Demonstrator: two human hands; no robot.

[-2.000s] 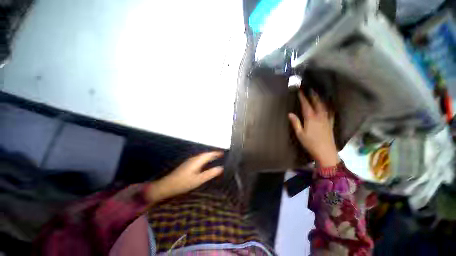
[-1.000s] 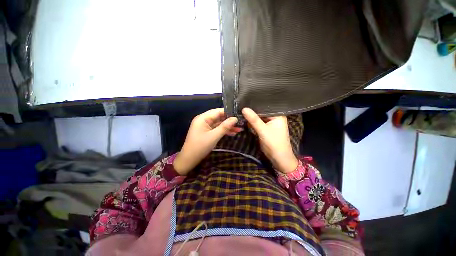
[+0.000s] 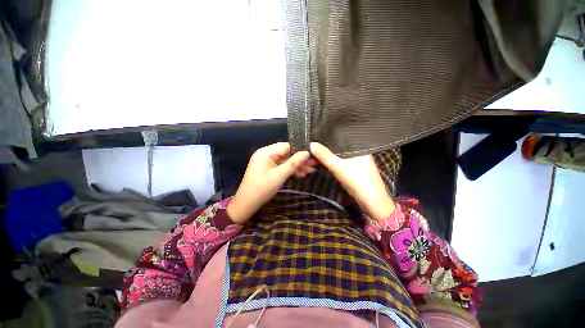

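A large dark brown garment panel [image 3: 398,70] lies over the white table and hangs at its front edge, with a curved stitched lower edge. A grey stitched strip [image 3: 298,77] runs along its left side. My left hand [image 3: 272,173] pinches the lower end of the strip between thumb and fingers. My right hand [image 3: 349,176] pinches the same corner of the panel just beside it. The thumbs nearly meet at the corner, and the fingertips behind the cloth are partly hidden.
The white table [image 3: 160,64] has its front edge above my lap. Grey cloth piles [image 3: 128,214] and a blue cloth [image 3: 38,208] lie at lower left. A dark flat part [image 3: 487,155] and a red-ended patterned roll [image 3: 558,150] are below the table edge at right, by white boards [image 3: 500,218].
Since two seconds ago, both hands have come together at the strip's lower end, and the view has turned down from the machine. In the last second the hands hardly moved.
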